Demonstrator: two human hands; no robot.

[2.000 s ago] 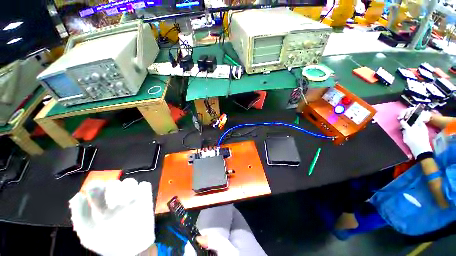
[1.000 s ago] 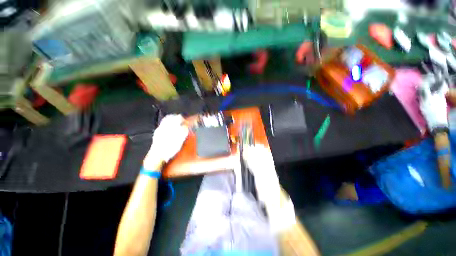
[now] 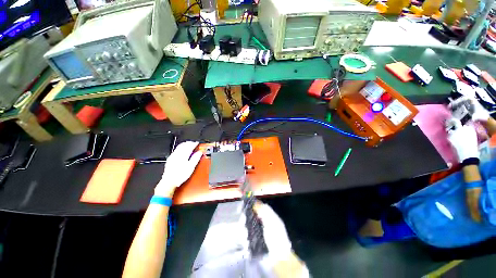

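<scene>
A dark square set-top box (image 3: pixel 227 168) lies flat on the orange jig board (image 3: pixel 272 173), its far edge against the jig connectors (image 3: pixel 231 147). My left hand (image 3: pixel 181 164), in a white glove with a blue wrist band, rests on the board's left part, beside the box, and holds nothing that I can see. My right hand (image 3: pixel 272 234), gloved and blurred, is shut on a long black remote control (image 3: pixel 252 218), whose far end points at the box's near edge.
Another dark box (image 3: pixel 308 149) and a green pen (image 3: pixel 342 162) lie right of the board. An orange pad (image 3: pixel 108 181) and more boxes lie left. A blue cable (image 3: pixel 304 119) runs to an orange case (image 3: pixel 375 112). A co-worker's gloved hands (image 3: pixel 464 140) are at right.
My left hand has moved from the near left, in front of the orange pad, onto the board's left side. The remote, still in my right hand, has moved right, in front of the box.
</scene>
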